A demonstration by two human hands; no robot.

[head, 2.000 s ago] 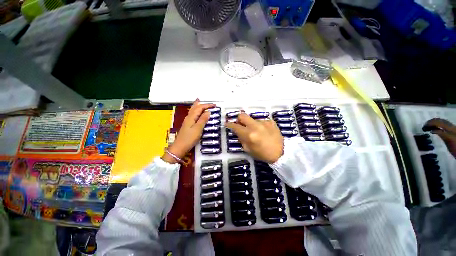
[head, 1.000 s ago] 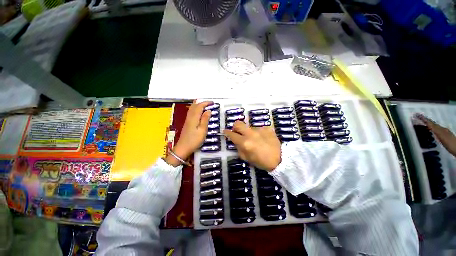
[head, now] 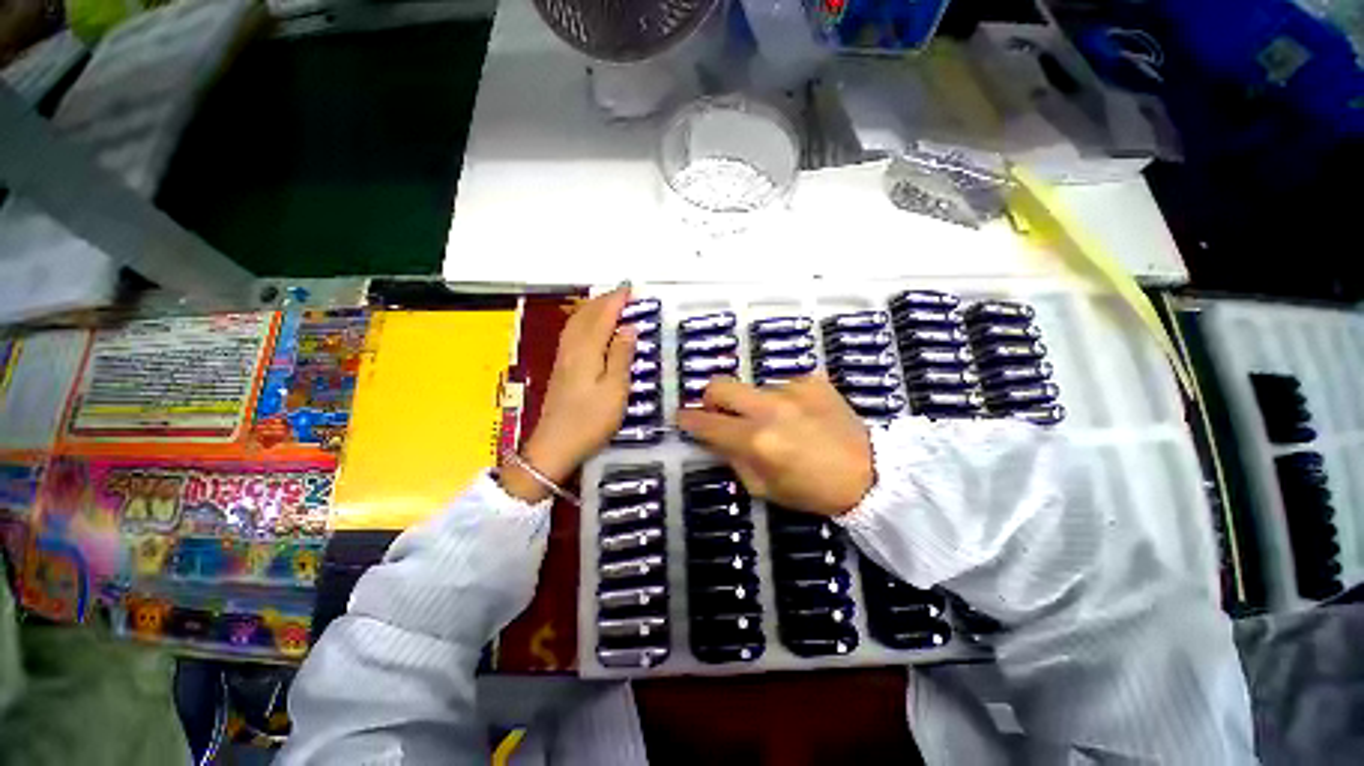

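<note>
A white blister tray (head: 1114, 524) holds glossy black oblong housings (head: 631, 569) stacked in columns in two rows. My left hand (head: 584, 392) rests along the left side of the upper-left column, its fingertips at the column's top and edge. My right hand (head: 785, 442) is over the second column, thumb and index finger pinched together, pointing left at the lower end of the first column. A thin metal tip, seemingly tweezers (head: 669, 431), reaches from its fingertips to that column. Any tiny piece at the tip is too small to tell.
Behind the tray, a white board (head: 554, 225) bears a clear round dish (head: 730, 157), a fan (head: 628, 18), and a clear bag (head: 945, 187). A yellow strip (head: 1100, 262) curls at the right. A yellow sheet (head: 426, 419) and printed cardboard (head: 180, 509) lie left. Another tray (head: 1272, 352) is right.
My right hand has moved down the first column, towards its lower end. My left hand stays beside the column. The other person's hand has left the right tray. The view has shifted slightly.
</note>
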